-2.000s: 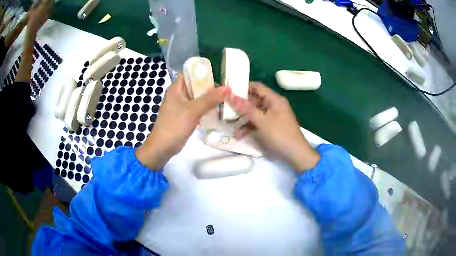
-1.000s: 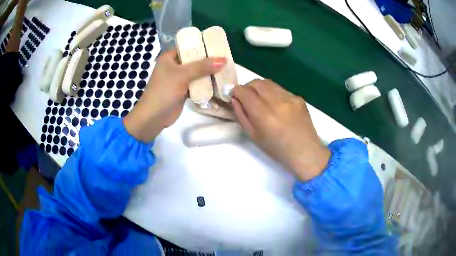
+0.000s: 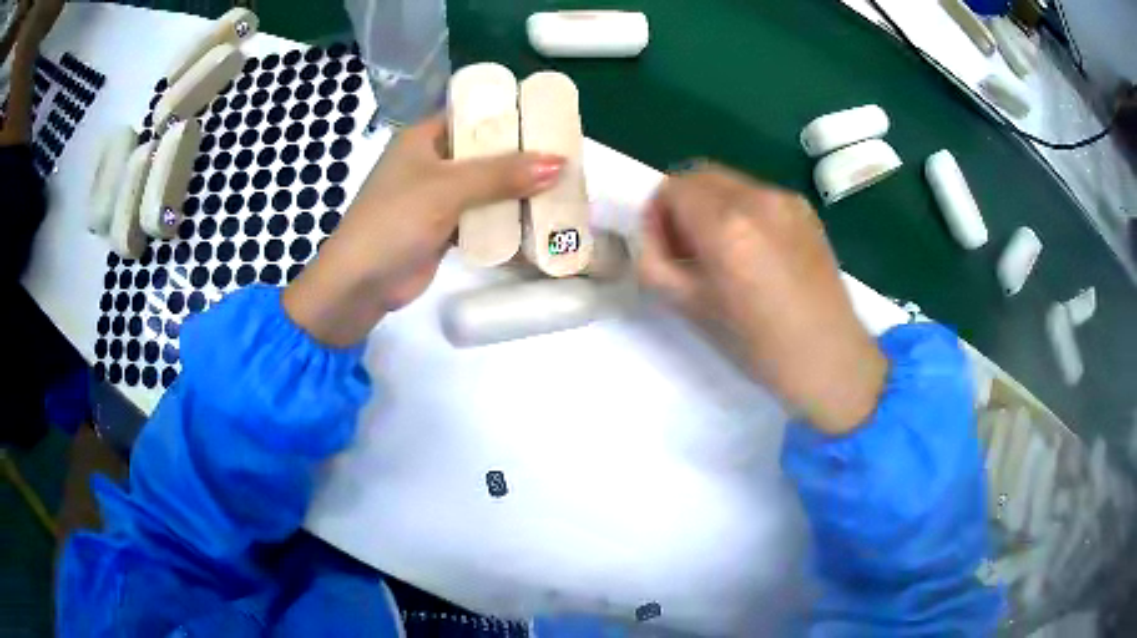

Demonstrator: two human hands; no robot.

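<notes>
My left hand [image 3: 393,224] holds two cream device housings side by side, upright, with the thumb across them. The right one of the pair [image 3: 555,175] shows a small dark patch with pale figure-like marks [image 3: 564,242] near its lower end. The lower end of the left one [image 3: 486,206] shows no such patch. My right hand [image 3: 748,268] is blurred, just to the right of the pair and apart from it, fingers bent together; I cannot tell if it holds anything. Another housing [image 3: 524,310] lies on the white table below the pair.
Black round dots [image 3: 268,162] lie in rows at left, with several housings [image 3: 171,177] on them. The green belt [image 3: 736,87] carries more housings. A grey post [image 3: 405,56] stands at the belt edge. Small dark tabs [image 3: 496,484] lie on the tabletop. A tray of housings [image 3: 1029,430] is at right.
The two housings were handled apart, then brought side by side in my left hand. My right hand has moved off the lower end to the right, showing the marked patch. Belt housings appear further left.
</notes>
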